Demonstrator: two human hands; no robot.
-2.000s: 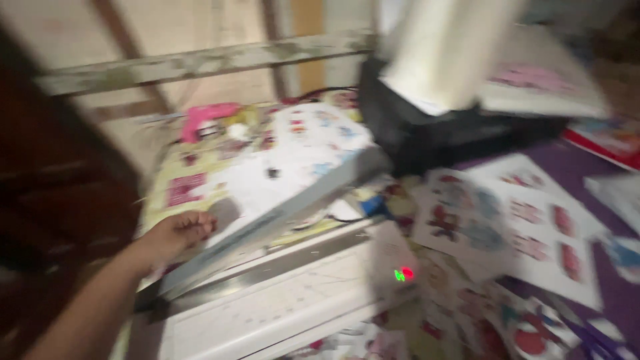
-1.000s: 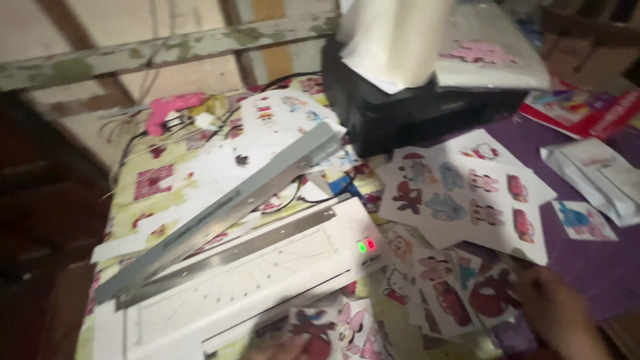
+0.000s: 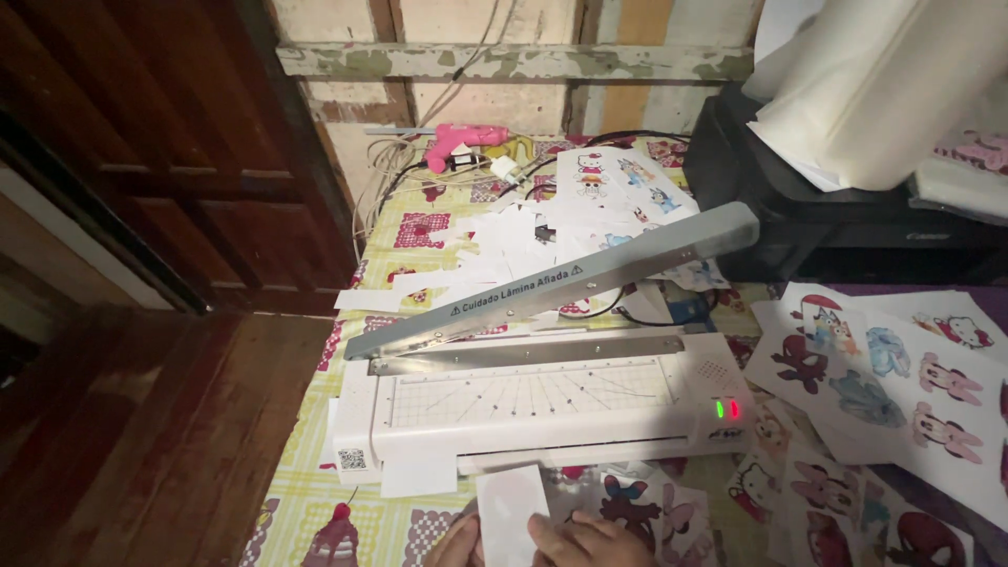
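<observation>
Both hands are at the bottom edge of the head view, just in front of a white laminator with a paper cutter on top (image 3: 520, 433). A small white rectangular card (image 3: 513, 512) is held upright between them. My left hand (image 3: 458, 543) grips its left edge; my right hand (image 3: 587, 542) has fingers on its right edge. The cutter's grey blade arm (image 3: 551, 283) stands raised at a slant. One green and one red light glow at the laminator's right end. A white piece (image 3: 419, 474) pokes out of its front slot at the left.
Printed cartoon cutouts (image 3: 630, 504) lie right of my hands, with larger printed sheets (image 3: 890, 378) beyond. A black printer (image 3: 835, 228) stands at the back right. Paper strips (image 3: 449, 277), a pink glue gun (image 3: 465, 142) and cables lie behind the cutter.
My left hand was beside the blade arm two seconds ago. My right hand has moved left from the printed cutouts. Both hands now hold the white card. The view has shifted.
</observation>
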